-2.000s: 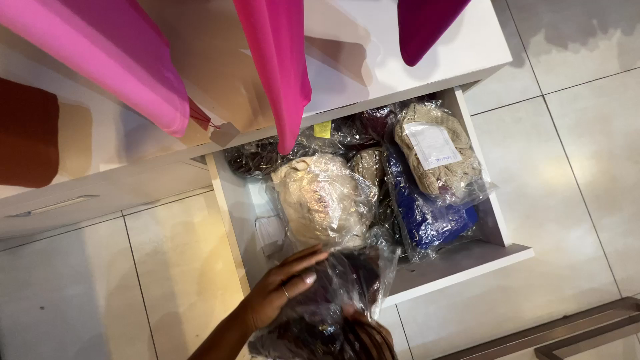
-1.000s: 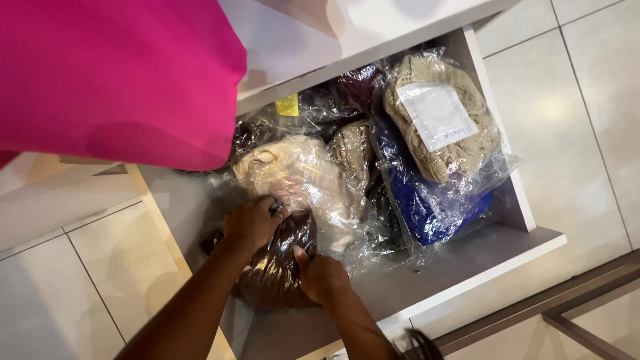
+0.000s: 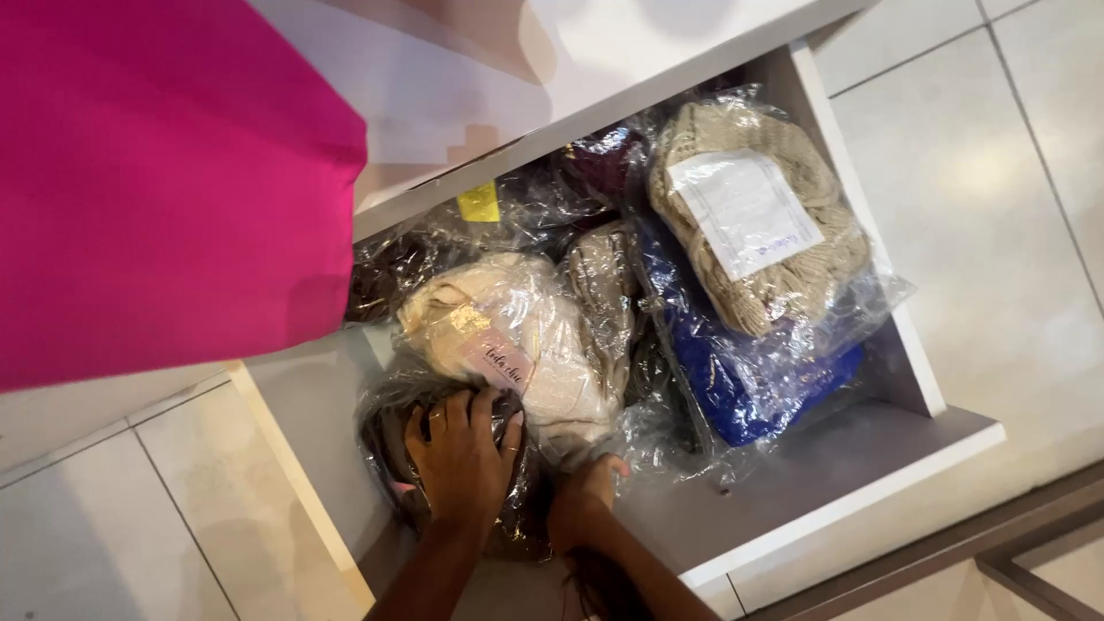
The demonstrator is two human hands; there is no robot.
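Observation:
My left hand (image 3: 464,461) lies spread on top of a dark brown garment in a clear plastic bag (image 3: 528,526), at the near left of an open drawer (image 3: 828,483). Beside it, my right hand (image 3: 586,509) is at the bag's right side, its fingers partly hidden, so its hold cannot be told. Just beyond lies a bagged cream garment (image 3: 552,362) with a pink tag. A bagged grey-brown garment (image 3: 604,293) is to its right. Farther right, a bagged beige knit (image 3: 759,302) with a white paper rests on a bagged blue garment (image 3: 742,388).
A white cabinet top (image 3: 414,52) overhangs the drawer's back. Bright pink fabric (image 3: 172,198) hangs at the upper left, covering the drawer's back left corner. Pale floor tiles (image 3: 975,207) surround the drawer. A brown metal frame (image 3: 949,552) crosses the lower right.
The dark bag was in front of the drawer two seconds ago and now lies inside it, next to the cream one. My left hand has flattened out on top of it.

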